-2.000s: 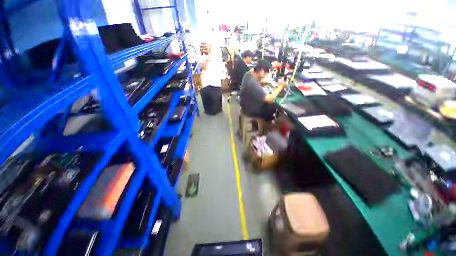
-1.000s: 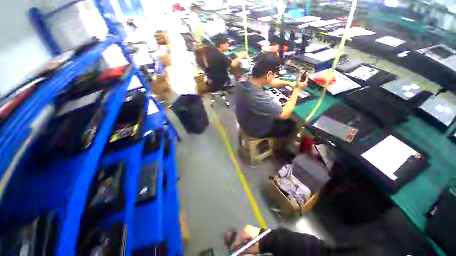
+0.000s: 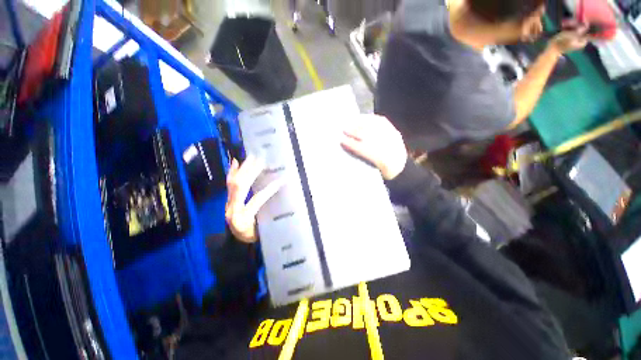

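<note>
A flat white and silver-grey laptop-size panel [image 3: 351,211] is held up in front of my chest, tilted. A dark strip runs lengthwise along it, and the greyer left part carries several small dark marks. My left hand [image 3: 376,146] lies on its upper right part with fingers over the white face. My right hand [image 3: 249,200] grips its left edge, fingers spread over the grey part. The panel's underside is hidden.
A blue rack [image 3: 105,281] with black trays and parts stands close on the left. A black bin [image 3: 254,60] is ahead on the grey floor. A seated person in a grey shirt [image 3: 443,77] is close ahead right, beside a green-matted bench [image 3: 573,105]. Grey panels lie low right.
The view has moved forward, closer to the seated person and the bin, and tilted down. The panel and both hands are now fully in view; before, only a blurred hand and panel edge showed.
</note>
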